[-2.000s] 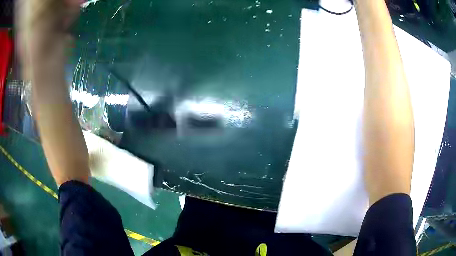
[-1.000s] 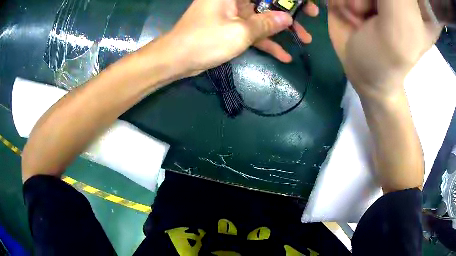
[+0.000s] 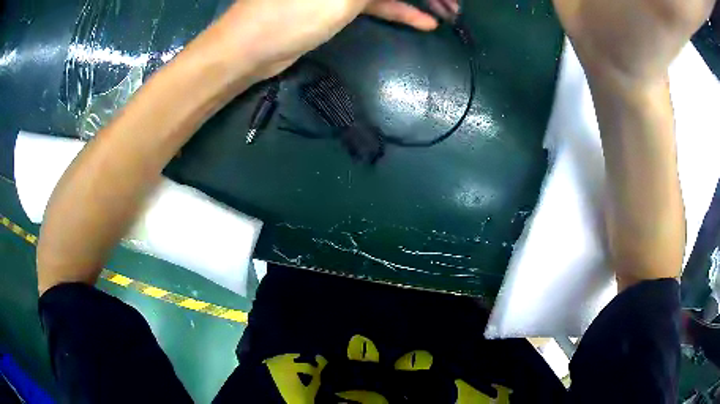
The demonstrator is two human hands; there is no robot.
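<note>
A black DC output cord [image 3: 332, 100], folded and tied in a bundle, lies on the dark green bench mat [image 3: 379, 205]. Its barrel plug [image 3: 261, 117] with a metal tip points towards me, left of the bundle. A single strand curves right and up to a black strain relief [image 3: 463, 33] below my left fingers. My left hand [image 3: 347, 14] is at the top edge, cut off; what it holds is out of the picture. My right hand [image 3: 635, 35] is at the top right, its fingers cut off by the edge.
White foam sheets [image 3: 553, 237] lie at the right under my right forearm. A white foam pad [image 3: 201, 233] lies at the left bench edge under my left forearm. Clear tape [image 3: 106, 99] is on the mat at left. Yellow-black tape [image 3: 174, 298] marks the green floor.
Both hands have moved up, and the adapter's open unit has left the picture with my left hand. The cord bundle has shifted slightly up and left; its plug now shows.
</note>
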